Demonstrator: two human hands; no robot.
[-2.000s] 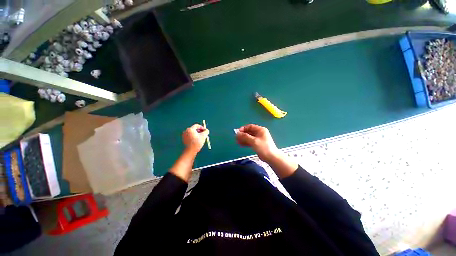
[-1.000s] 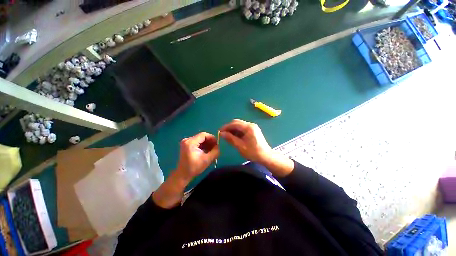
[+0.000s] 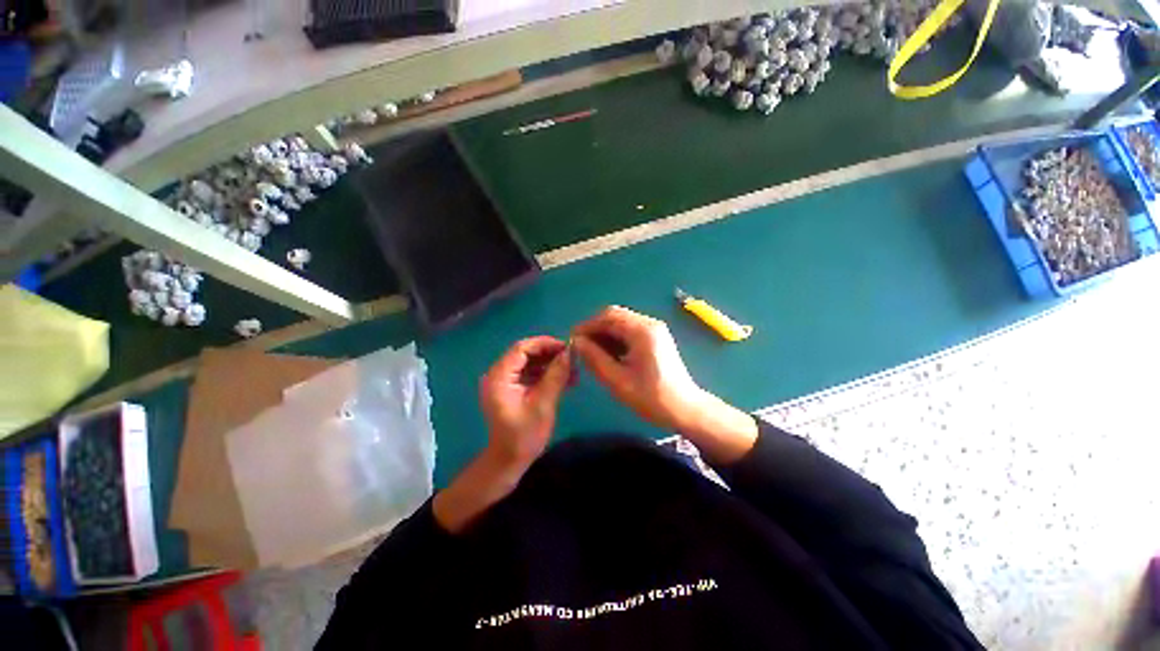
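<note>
My left hand (image 3: 524,397) and my right hand (image 3: 632,365) meet fingertip to fingertip above the near edge of the green mat. A tiny thing (image 3: 573,343) is pinched between them; most of it is hidden by the fingers and it is too small to make out. The thin pale rod is not clearly visible now. The yellow utility knife (image 3: 716,317) lies on the green mat to the right of my hands.
A black tray (image 3: 448,229) stands behind left. A translucent plastic sheet (image 3: 333,458) lies on brown cardboard (image 3: 204,439) at left, beside a white-edged box (image 3: 143,490). A blue bin (image 3: 1005,216) of small parts is at right. Silver-grey parts (image 3: 757,57) are heaped behind.
My hands have come together from apart, and the rod that stood upright in my left hand no longer shows clearly. The view has shifted. The knife lies as before.
</note>
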